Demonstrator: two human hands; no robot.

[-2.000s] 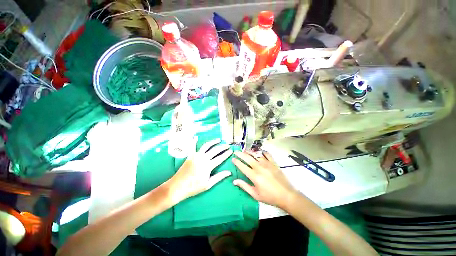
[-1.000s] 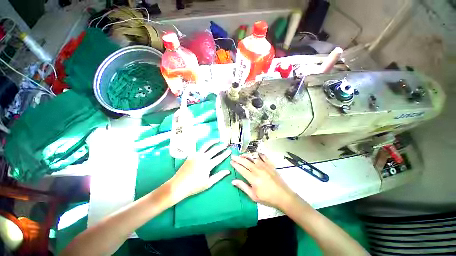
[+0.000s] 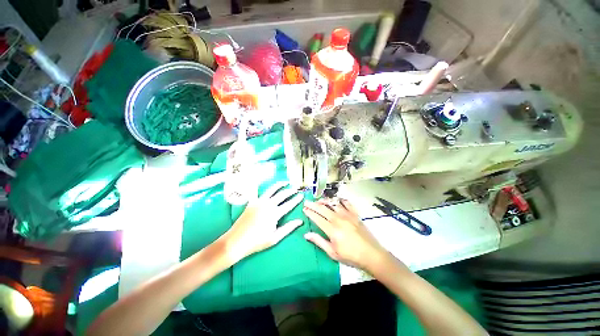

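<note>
A green fabric panel (image 3: 276,266) lies flat on the white table and runs under the needle end of the cream sewing machine (image 3: 368,141). My left hand (image 3: 266,220) rests flat on the cloth, fingers spread, just left of the presser foot area. My right hand (image 3: 339,233) lies on the cloth's right part with fingers pointing to the needle area. Both hands press the cloth from above and neither grips it. The tips of both hands are close together in front of the needle. The presser foot is too small and dark to make out.
Dark thread snips (image 3: 404,216) lie under the machine arm. A metal bowl (image 3: 135,108) holds green scraps beside a green bundle (image 3: 66,174). Two bottles with red caps (image 3: 237,85) stand behind, and a whitish bottle (image 3: 241,174) stands on the cloth. A parts tray (image 3: 536,213) is at right.
The camera view has shifted slightly, moving the machine and bottles in the picture. Both hands keep nearly the same place on the cloth.
</note>
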